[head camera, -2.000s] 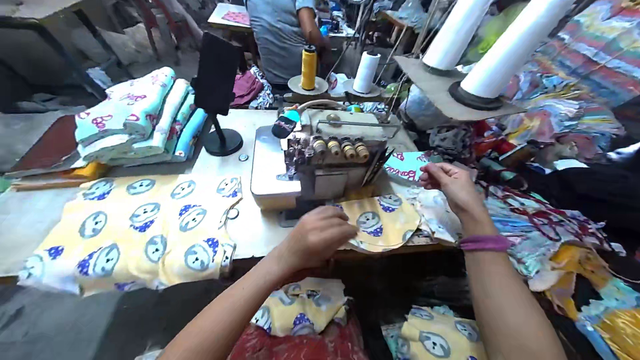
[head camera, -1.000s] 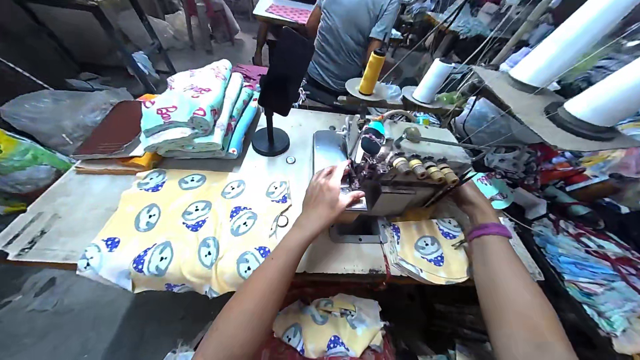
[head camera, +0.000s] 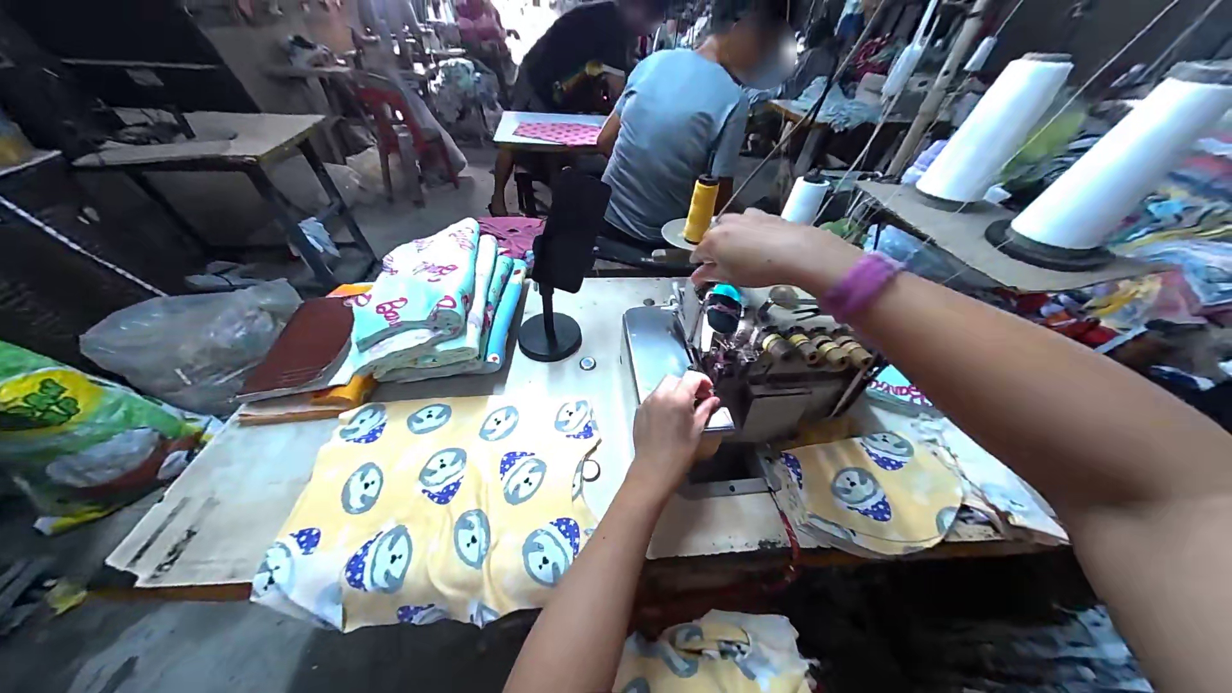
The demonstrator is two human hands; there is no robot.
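My left hand point(head camera: 676, 423) is at the front left of an industrial overlock sewing machine point(head camera: 784, 390), fingertips bunched near its needle area; whether it grips a thread cannot be seen. My right hand point(head camera: 760, 252) is raised over the top of the machine, fingers bent down by the thread guides; any thread in it is too fine to tell. Yellow printed fabric point(head camera: 462, 510) lies flat left of the machine, with small thread snips point(head camera: 589, 472) at its right edge. Cut yellow printed pieces point(head camera: 866, 486) lie stacked on the right. More yellow fabric point(head camera: 717, 654) sits below the table edge.
A black phone stand point(head camera: 550, 335) stands behind the yellow fabric, beside folded printed cloths point(head camera: 419, 298). White thread cones point(head camera: 1107, 173) rest on a shelf at right; a yellow thread cone point(head camera: 702, 209) stands behind the machine. A person in grey point(head camera: 669, 140) sits beyond. Bags lie at left.
My right hand has moved from behind the machine's right side to above its top. My left hand stays at the machine's front left. The view has tilted up.
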